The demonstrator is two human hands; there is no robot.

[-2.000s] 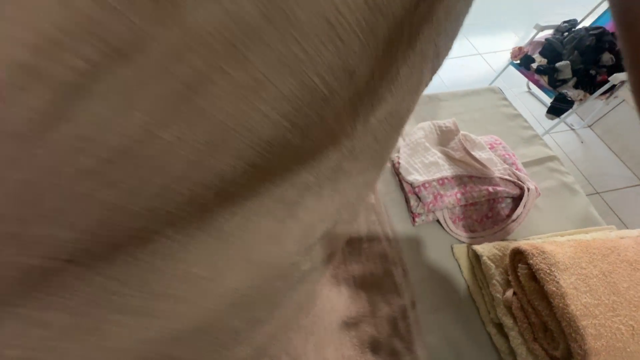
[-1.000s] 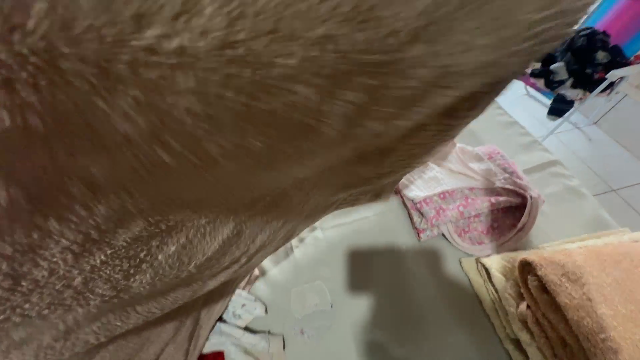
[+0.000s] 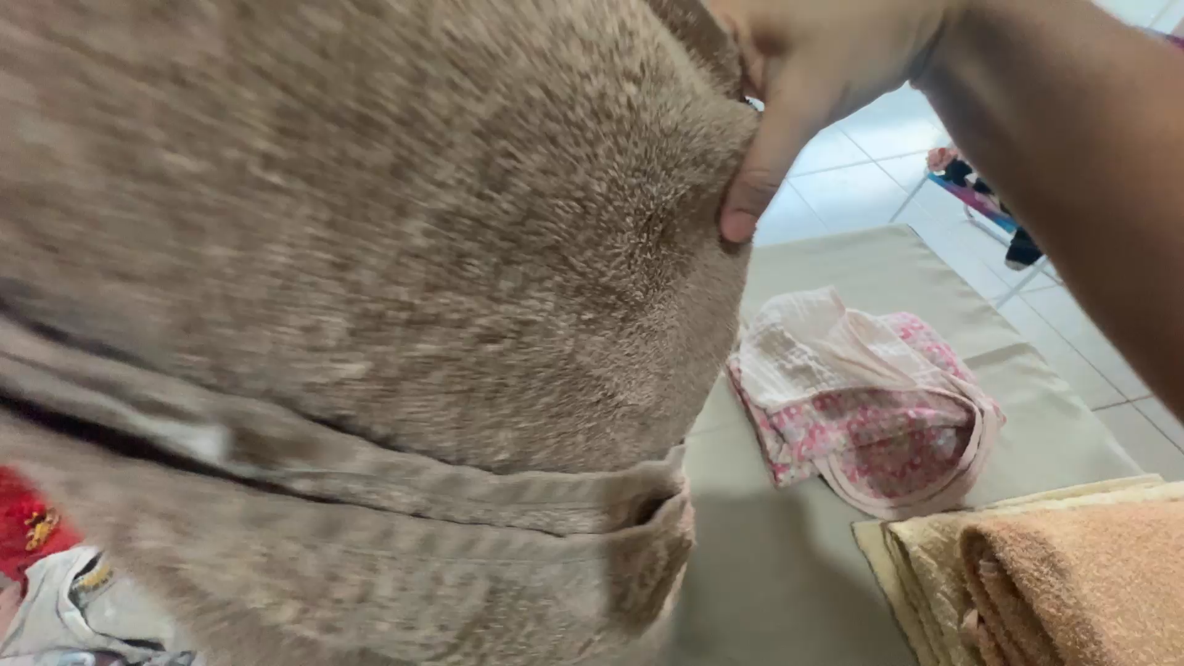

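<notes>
A large brown plush blanket (image 3: 444,277) fills the left and middle of the head view, held up close to the camera. Its hemmed edges run across the lower part, where layers lie over each other. My right hand (image 3: 795,102) comes in from the upper right and pinches the blanket's right edge, thumb on the near face. My left hand is out of sight. Right of the blanket, a folded pink and white cloth item with a pink pattern (image 3: 869,407) lies on a beige padded surface (image 3: 823,583).
Folded orange and cream towels (image 3: 1082,573) lie at the lower right. At the lower left are a grey garment (image 3: 65,601) and a red cloth (image 3: 28,527). Beyond the beige surface, a rack (image 3: 980,208) with dark clothes stands on the white tiled floor (image 3: 860,139).
My right hand has come into view holding the blanket's edge. The blanket now shows its hemmed edges and overlapping layers, and covers much of the beige surface bared one second ago.
</notes>
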